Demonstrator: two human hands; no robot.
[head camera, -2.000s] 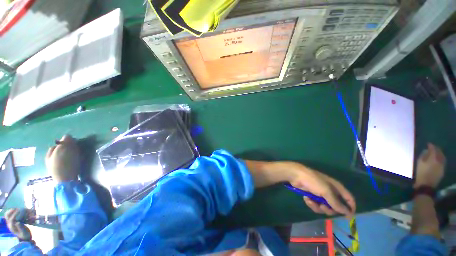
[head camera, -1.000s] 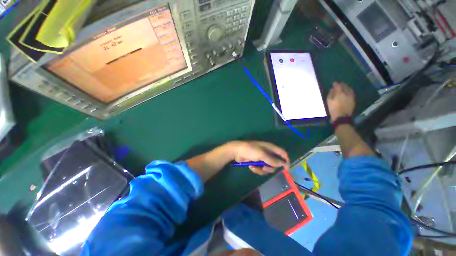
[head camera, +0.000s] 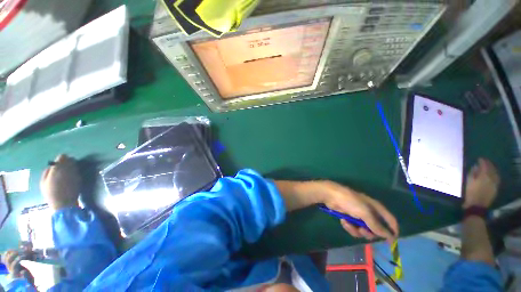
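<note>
A tablet (head camera: 436, 147) with a black border and a lit white screen lies on the green bench at the right. A blue cable (head camera: 390, 130) runs from the test instrument's front connector (head camera: 371, 84) down across the tablet's left edge. My left hand (head camera: 361, 213) is at the bench's front edge, left of the tablet, and holds a dark-blue pen-like stick (head camera: 347, 218). My right hand (head camera: 481, 183) rests beside the tablet's lower right edge, its fingers loosely curled; no held thing shows in it.
The big instrument (head camera: 262, 60) with an orange screen stands at the back, a yellow-and-black item (head camera: 220, 14) on top. Bagged tablets (head camera: 163, 174) lie left of my left arm. A neighbouring worker's hands (head camera: 61, 181) are far left. A metal post (head camera: 451, 48) stands behind the tablet.
The view swung right and then back left. My left hand still holds the blue stick near the bench edge, and my right hand remains beside the tablet. A dark icon now shows beside the red one.
</note>
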